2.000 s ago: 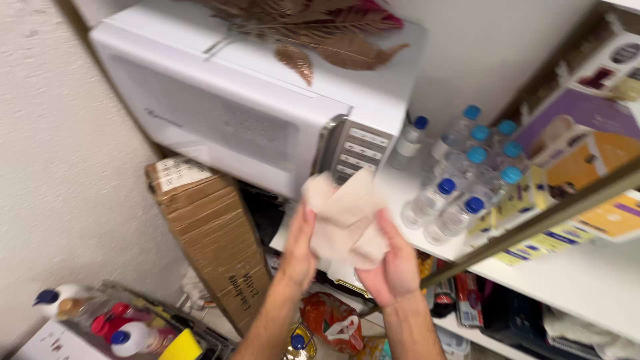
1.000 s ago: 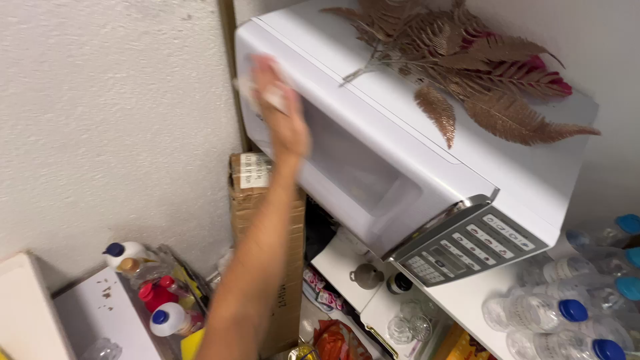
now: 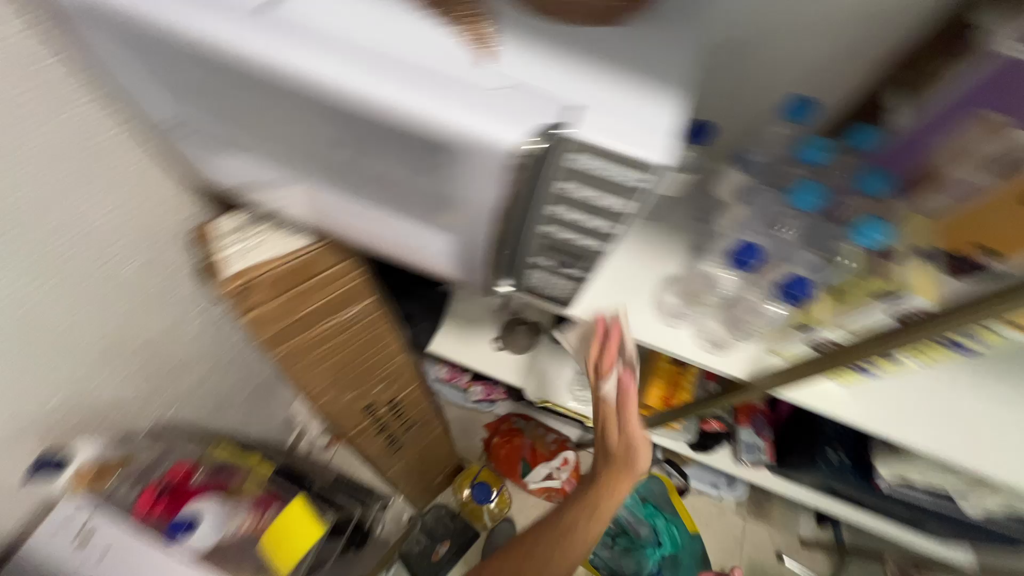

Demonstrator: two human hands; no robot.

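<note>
My left hand (image 3: pixel 616 408) is raised just below the microwave's control panel, its fingers closed on a pale cloth or paper wipe (image 3: pixel 632 348) that shows on both sides of them. The white microwave oven (image 3: pixel 336 152) with its grey control panel (image 3: pixel 580 224) is above and to the left, blurred, its door closed. Only the fingertips of my right hand (image 3: pixel 724 572) show at the bottom edge; what it holds, if anything, is hidden. Brown decorative leaves (image 3: pixel 472 28) lie on top of the microwave.
Plastic bottles with blue caps (image 3: pixel 768 256) stand on the white shelf (image 3: pixel 904 416) to the right, crossed by a metal upright (image 3: pixel 848 352). A tall cardboard box (image 3: pixel 344 360) leans at the left. Below are a red bag (image 3: pixel 532 456), an oil bottle (image 3: pixel 482 490) and a green bag (image 3: pixel 648 536).
Two seconds ago both hands held the pale wipe before the microwave. One second ago one hand was at the door's left end; now my left hand is below the control panel. The view has swung.
</note>
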